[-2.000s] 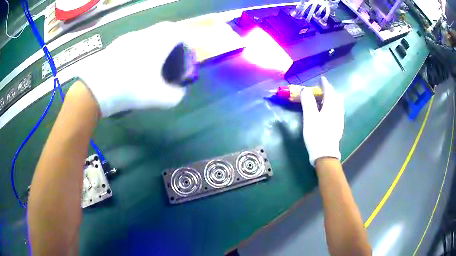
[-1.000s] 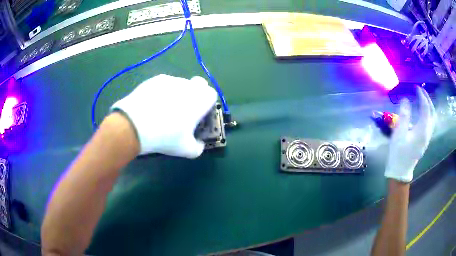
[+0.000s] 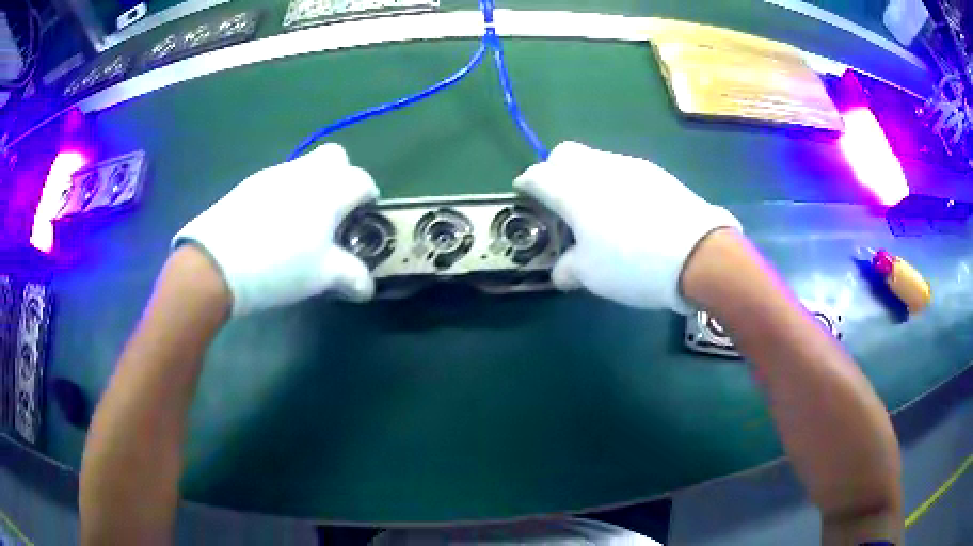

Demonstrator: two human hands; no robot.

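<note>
My left hand (image 3: 288, 229), in a white glove, grips the left end of an open-ring plate (image 3: 408, 237), a flat silver bar with three dark spoked holes. My right hand (image 3: 624, 224), also gloved, grips its right end. The plate is level at the middle of the view, over the spot where the blue hoses (image 3: 400, 101) run in. What lies under the plate is mostly hidden. A three-ring module (image 3: 710, 334) lies on the mat at the right, partly hidden by my right forearm.
A yellow adhesive bottle (image 3: 907, 286) with a red nose lies at the right. A yellow-tan board (image 3: 747, 85) lies at the far right. Purple lamps glow left (image 3: 53, 203) and right (image 3: 873, 155). A module (image 3: 107, 183) is by the left lamp; ringed plates (image 3: 30, 357) stand at the left edge.
The view has shifted. My right hand has left the bottle, which now lies on the mat, and come to the middle. Both hands now hold the open-ring plate by its ends.
</note>
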